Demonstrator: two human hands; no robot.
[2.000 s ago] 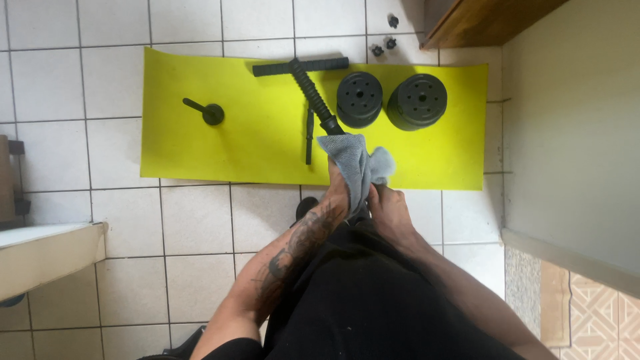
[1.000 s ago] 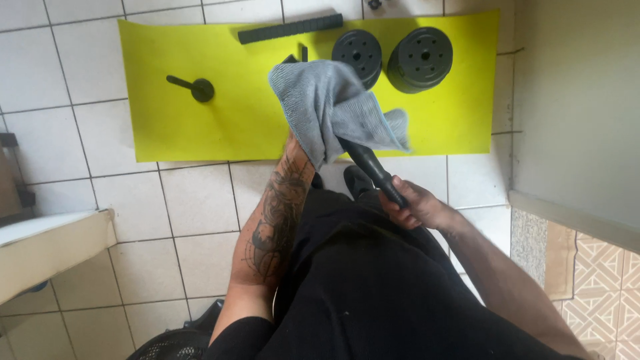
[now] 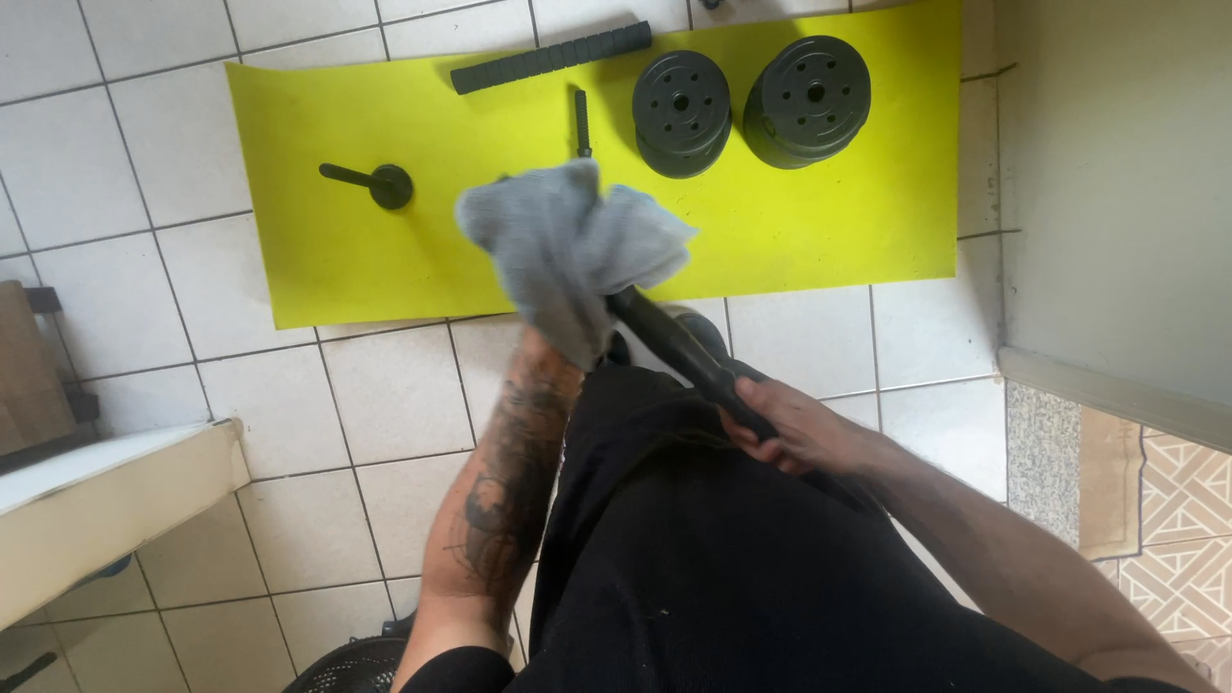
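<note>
My right hand [image 3: 784,423] grips the lower end of a black bar [image 3: 674,346], seemingly a dumbbell bar, which slants up to the left. A grey cloth [image 3: 568,241] covers the bar's upper part and most of my left hand [image 3: 551,358], whose fingers are hidden under it. Beyond the cloth, a thin threaded black rod [image 3: 581,120] shows over the yellow mat [image 3: 847,231]. On the mat lie a ridged black foam-like bar [image 3: 553,58], two stacks of black weight plates [image 3: 681,106] [image 3: 816,96], and a black round-based piece with a rod [image 3: 390,187].
White floor tiles surround the mat. A pale wall [image 3: 1107,192] stands at the right, with a patterned rug [image 3: 1189,481] below it. A cream-coloured ledge [image 3: 125,510] juts in at the left. A black mesh object [image 3: 356,664] sits at the lower left.
The cloth was bunched on a bar with a threaded end two seconds ago; it now hangs spread over the bar's upper part. My right hand has come to hold the bar's lower end.
</note>
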